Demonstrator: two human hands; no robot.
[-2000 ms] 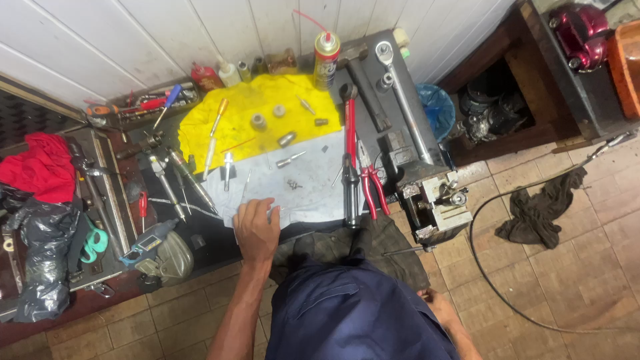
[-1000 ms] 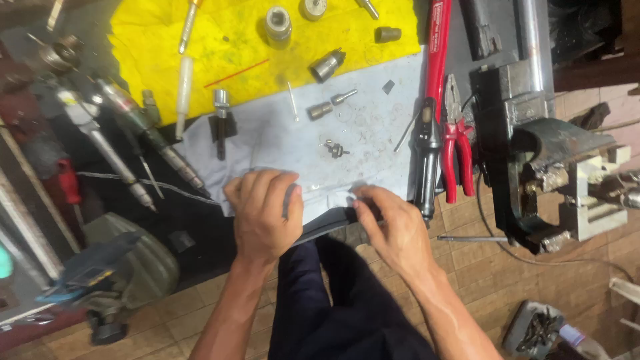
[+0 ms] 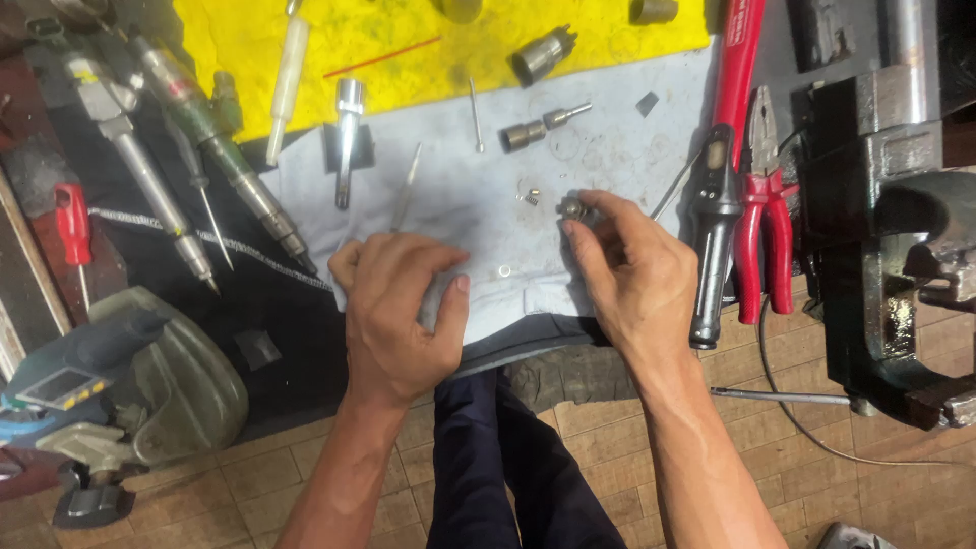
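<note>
My right hand point(image 3: 637, 267) has thumb and forefinger on a small round metal part point(image 3: 572, 207) at the right of the light grey cloth point(image 3: 450, 198). My left hand point(image 3: 404, 305) rests by the cloth's front left edge, fingers curled and apart, holding nothing that shows. Between the hands lies a small ring washer point(image 3: 504, 271). A tiny coil spring point(image 3: 531, 200) sits just left of the round part. Farther back are a metal sleeve point(image 3: 523, 136), a pin-ended metal piece point(image 3: 568, 114), a thin metal rod point(image 3: 476, 116) and a castellated socket point(image 3: 544, 55). A pointed tool point(image 3: 407, 187) lies behind my left hand.
To the right lie a red-handled torque wrench point(image 3: 712, 236), red-handled pliers point(image 3: 765, 221) and a bench vise point(image 3: 862, 252). On the left are two fuel injectors point(image 3: 152, 183) point(image 3: 236, 168), a red screwdriver point(image 3: 72, 225) and a digital gauge tool point(image 3: 152, 374). A yellow cloth point(image 3: 396, 46) lies at the back.
My right hand has moved from the cloth's front edge back to the small metal part. My left hand has let go of that edge. Two seconds ago my right hand was down beside the body.
</note>
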